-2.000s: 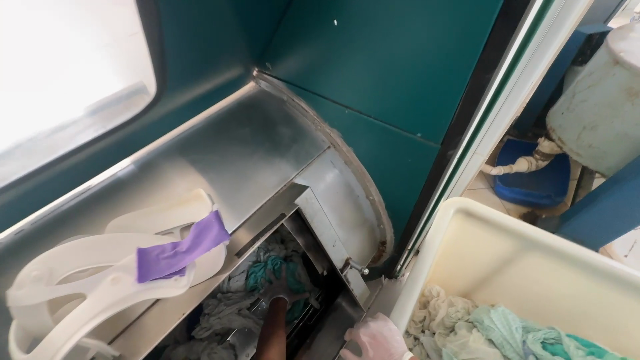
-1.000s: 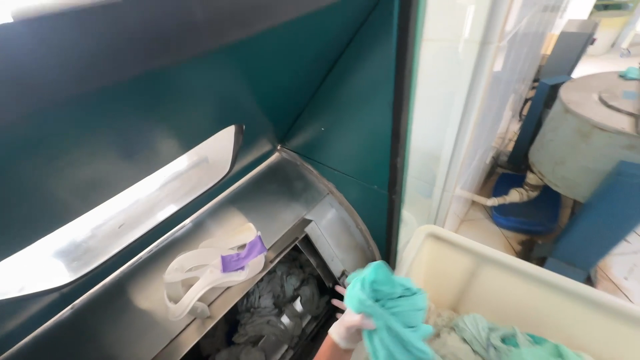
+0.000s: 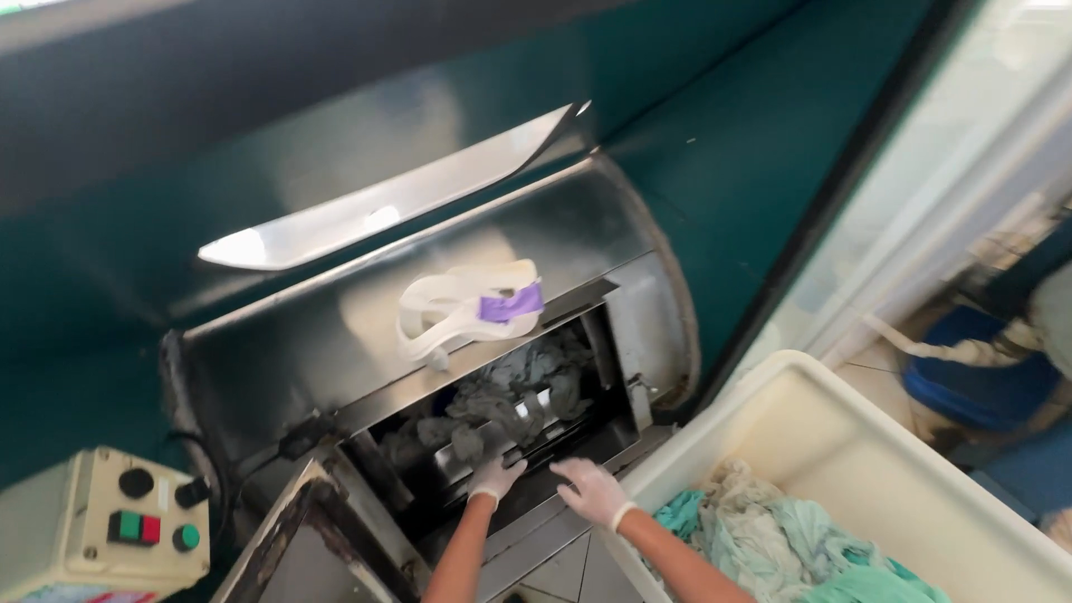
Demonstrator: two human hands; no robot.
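Note:
My left hand (image 3: pixel 497 479), in a pale thin glove, reaches to the lower edge of the drum's opening; its fingertips are by the dark metal rim. My right hand (image 3: pixel 591 487), gloved too, is over the opening's front ledge, fingers spread and holding nothing. Inside the steel washing-machine drum (image 3: pixel 536 230) lies a heap of grey-green cloths (image 3: pixel 502 398). A white plastic strap-like piece (image 3: pixel 452 311) with purple tape (image 3: pixel 511 303) rests on top of the drum. To the right, a cream plastic bin (image 3: pixel 871 427) contains green and beige cloths (image 3: pixel 779 536).
A control box (image 3: pixel 138 519) with coloured buttons stands at the lower left, beside an open metal hatch door (image 3: pixel 314 536). Teal panels (image 3: pixel 754 167) surround the drum. A blue basin (image 3: pixel 976 368) and a pipe (image 3: pixel 946 347) are on the tiled floor at the right.
The turquoise cloth held over the bin's edge one second ago is out of the right hand. Both hands now show at the drum's opening. The view has shifted, bringing in the control box.

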